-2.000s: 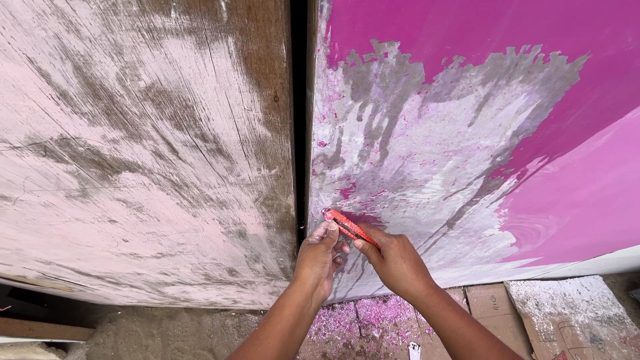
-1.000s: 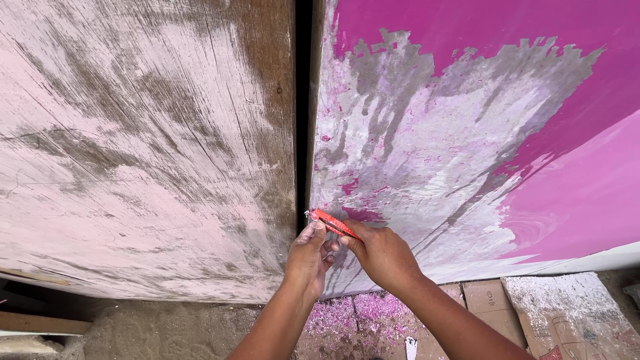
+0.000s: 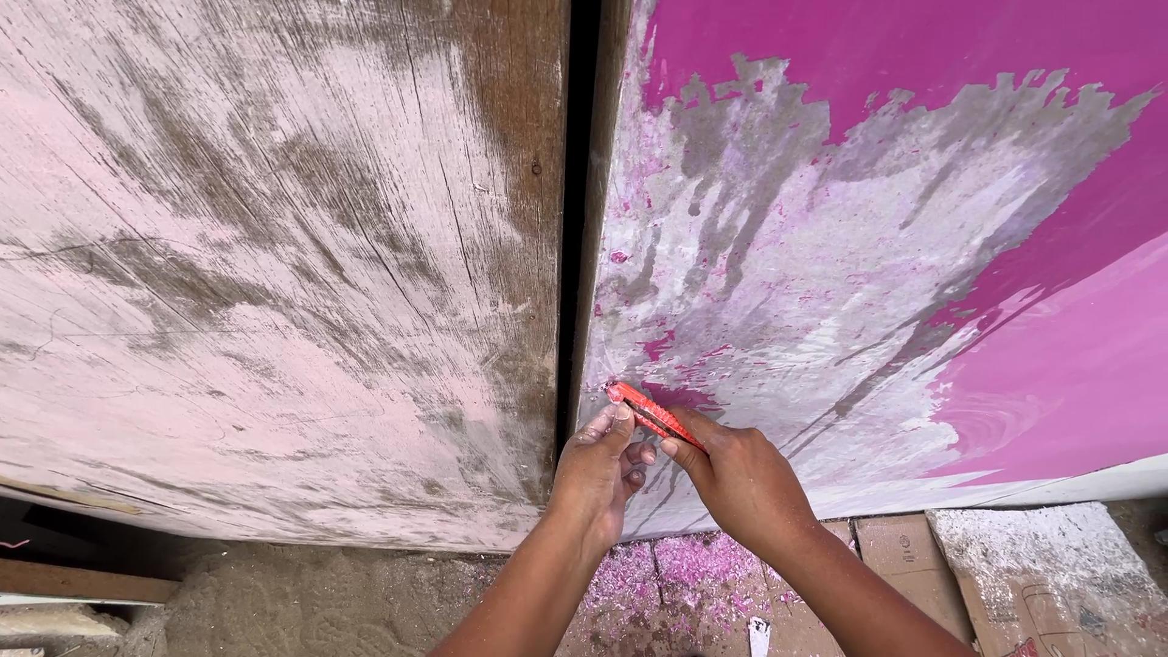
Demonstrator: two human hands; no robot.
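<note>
My right hand [image 3: 744, 479] is closed around a red utility knife [image 3: 652, 412], its front end at the left edge of the pink-painted panel [image 3: 876, 246]. The fingertips of my left hand [image 3: 598, 465] touch the knife near its front end; whether they pinch it is hard to tell. The blade itself cannot be made out. Around the knife the panel is scraped to whitish grey, with magenta patches left beside it and magenta paint above and to the right.
A worn wooden panel [image 3: 274, 274] with pale pink paint stands left of a dark narrow gap. Below are sandy ground [image 3: 301, 602], cardboard [image 3: 899, 557] strewn with pink paint flakes [image 3: 693, 570], a white-speckled cardboard piece [image 3: 1049, 566] and a wooden board [image 3: 82, 581] at lower left.
Both hands and the knife have shifted slightly left and up along the panel's edge between the oldest frame and the middle one. The grip looks the same.
</note>
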